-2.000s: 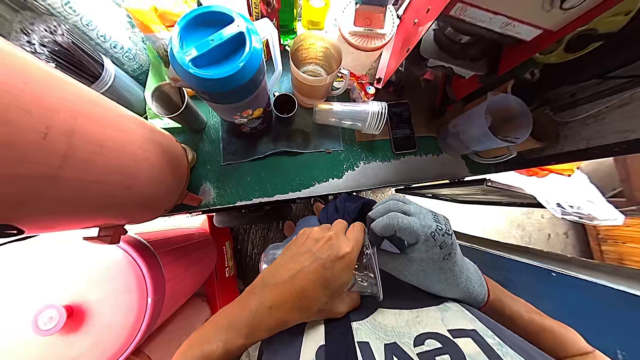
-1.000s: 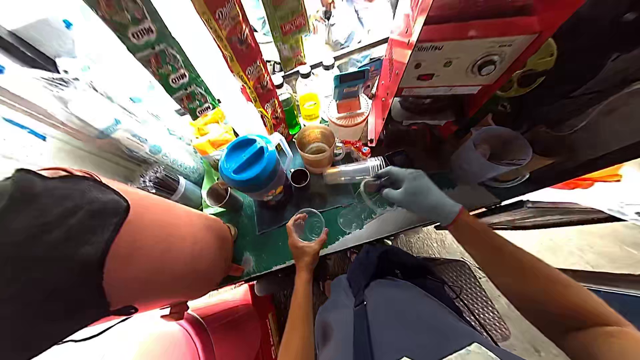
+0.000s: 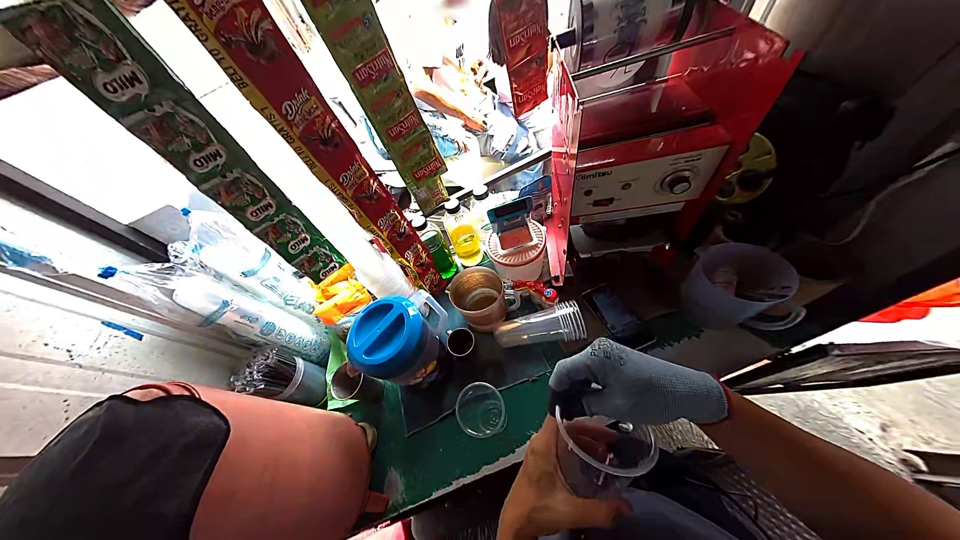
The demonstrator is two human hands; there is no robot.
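Note:
My left hand (image 3: 551, 487), bare, holds a clear plastic cup (image 3: 607, 457) just off the counter's front edge. My right hand (image 3: 634, 382), in a grey knit glove, is at that cup's rim; its fingertips are partly hidden, so its hold is unclear. Another clear plastic cup (image 3: 481, 410) stands on the green counter (image 3: 420, 457). Behind it lies a stack of clear cups (image 3: 544, 326) on its side. A blue-lidded jug (image 3: 394, 341), a small dark cup (image 3: 460, 342) and a brownish mug (image 3: 478, 298) stand near the stack.
A red cup-sealing machine (image 3: 645, 172) stands at the back right, a whitish plastic pitcher (image 3: 739, 289) at the right. A phone (image 3: 619, 315) lies between pitcher and cup stack. A large orange-pink container (image 3: 277, 465) fills the lower left. Sachet strips (image 3: 330, 135) hang overhead; people sit beyond.
One clear cup now stands on the counter, and both hands have come together at another cup off the front edge. One second ago the hands were apart, each at a cup over the counter.

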